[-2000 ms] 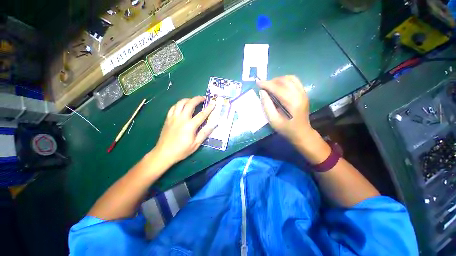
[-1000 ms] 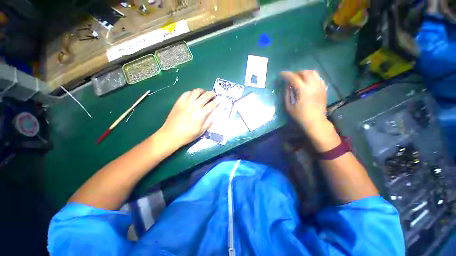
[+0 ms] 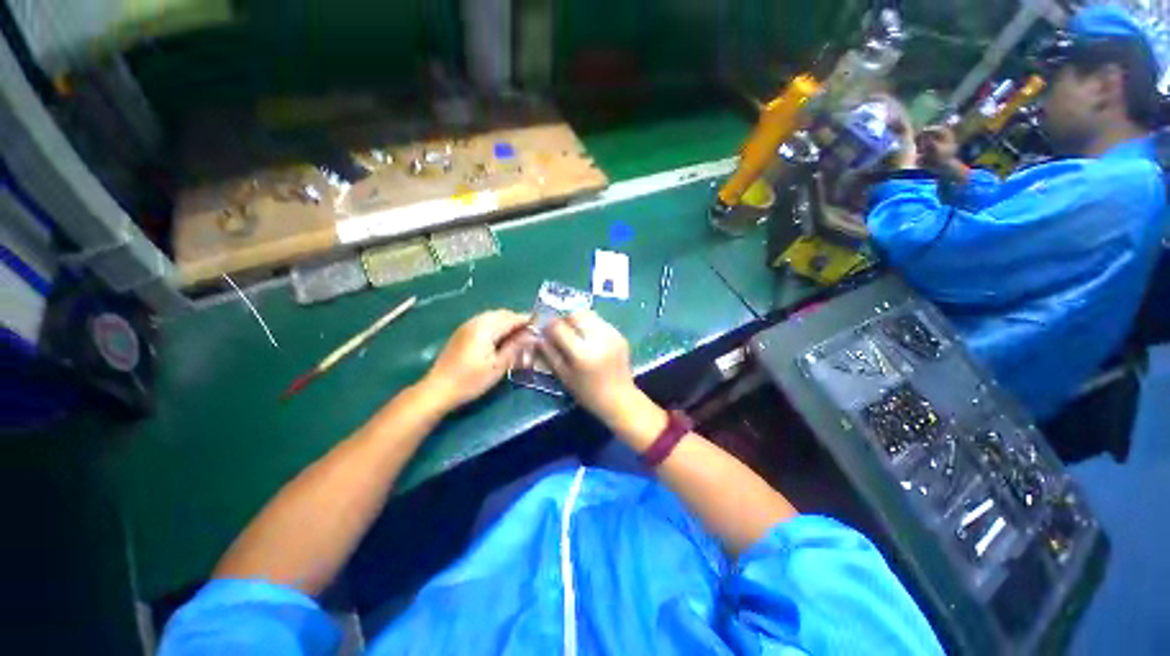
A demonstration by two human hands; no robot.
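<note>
The open smartphone assembly is in front of me, with its board end showing beyond my fingers and its lower edge below them. My left hand grips its left side. My right hand is closed on it from the right, its fingertips close to the left ones. The hands cover the middle of the phone, and any small part between the fingers is too blurred to tell. Dark tweezers lie on the mat to the right. A white card with a small dark window lies just behind the phone.
A brush or stick lies at left. Three screw trays stand before the wooden parts board. A grey parts tray is at right. A person in blue sits beyond it, near a yellow-black box. A fan is at left.
My right hand has moved left onto the phone and the tweezers now lie on the mat. The loose white piece beside the phone no longer shows. The view has tilted up, showing the other person.
</note>
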